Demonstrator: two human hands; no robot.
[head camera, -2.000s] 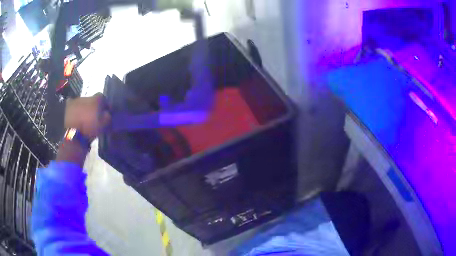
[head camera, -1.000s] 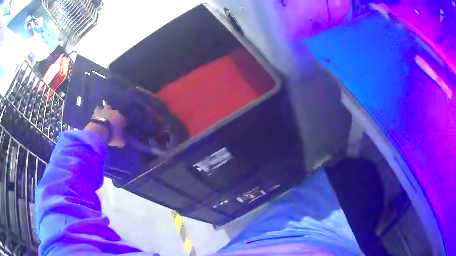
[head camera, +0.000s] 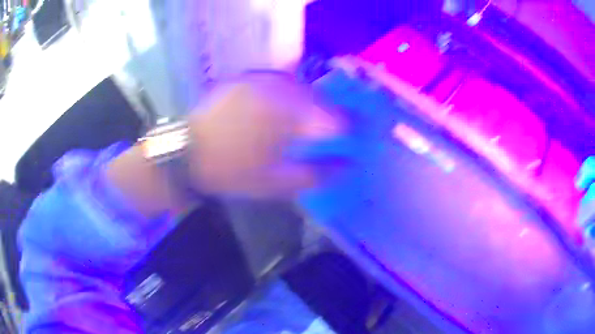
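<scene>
My left hand (head camera: 251, 140) is large and strongly blurred in the middle of the view, in front of the blue front panel (head camera: 365, 189). It has a lit square watch (head camera: 166, 142) at the wrist and a loose blue sleeve. A blurred dark blue patch shows by its fingertips; I cannot tell if this is a held thing or the panel behind. The black tote (head camera: 196, 267) is at the lower left, largely covered by my arm, and its inside is hidden. My right hand is out of the picture.
The bench edge (head camera: 470, 150) runs diagonally to the right, with the magenta-lit bench surface (head camera: 502, 117) behind it. Bright cyan cups (head camera: 587, 189) are cut off at the right rim. A small pale label (head camera: 411, 138) is on the panel.
My left hand has moved from the tote's left side to the right, in front of the blue panel. The view has turned right, so the tote sits further left and more bench shows.
</scene>
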